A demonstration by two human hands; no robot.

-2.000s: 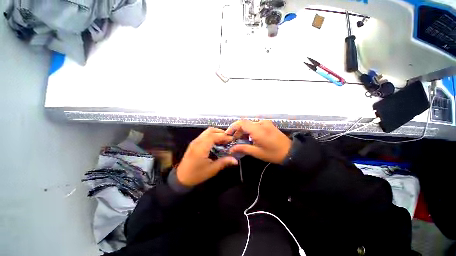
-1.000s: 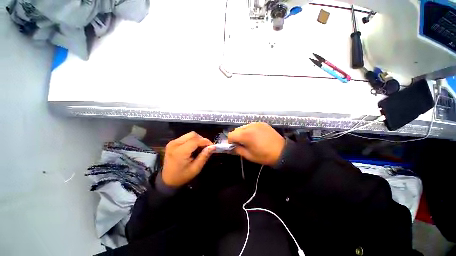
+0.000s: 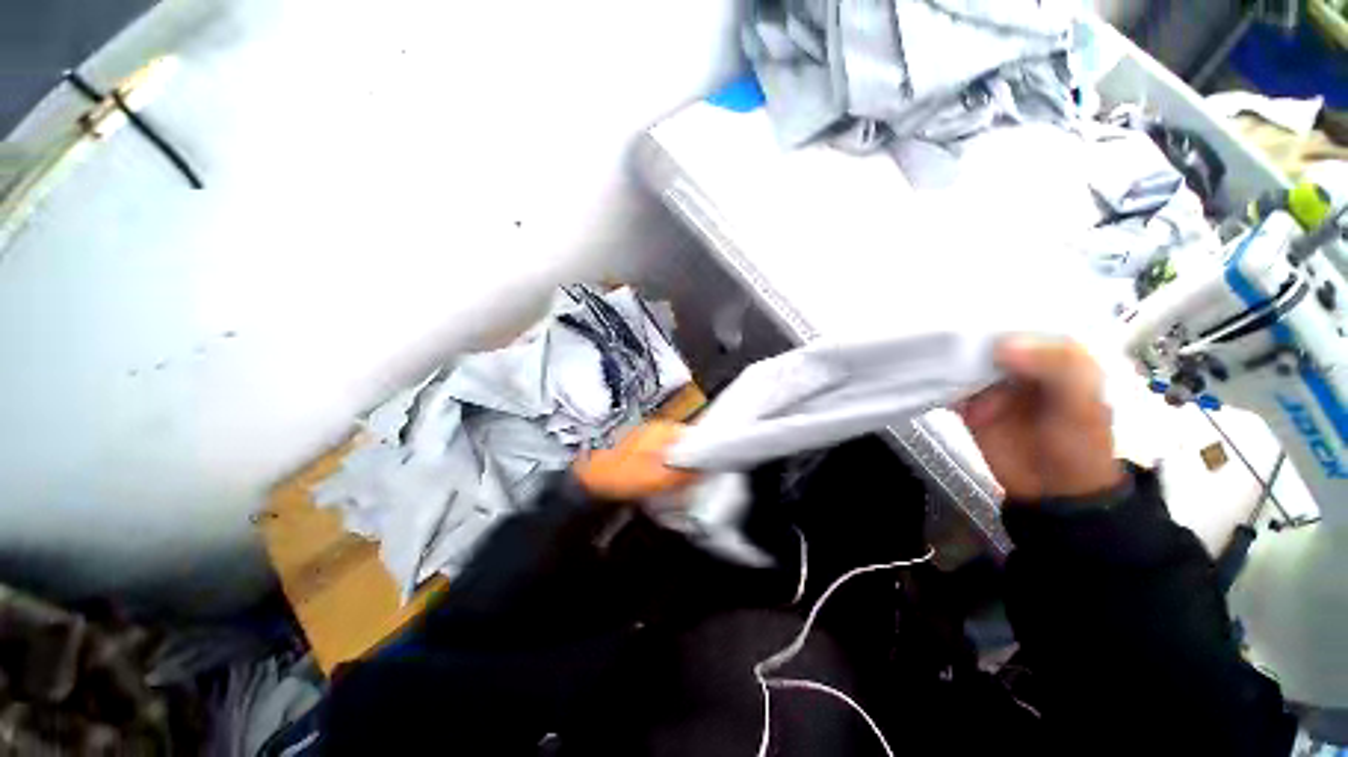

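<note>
A pale grey garment piece (image 3: 850,388) is stretched between my hands in front of the table's front edge. My left hand (image 3: 636,462) grips its left end, close to the bundle. My right hand (image 3: 1047,422) holds its right end over the table edge and is blurred. A loose flap of grey cloth hangs below my left hand. The bundle of grey pieces with dark edges (image 3: 503,429) lies below table level at the left.
The bundle rests on a cardboard box (image 3: 328,569). A heap of grey cloth (image 3: 924,67) is on the white table at the back. The sewing machine (image 3: 1268,318) stands at the right, with a screwdriver (image 3: 1268,496) near it. The earphone cord (image 3: 806,629) hangs down my jacket.
The view has swung left. My hands have moved apart, and a larger pale grey piece is now stretched between them. My left hand has moved towards the lower bundle.
</note>
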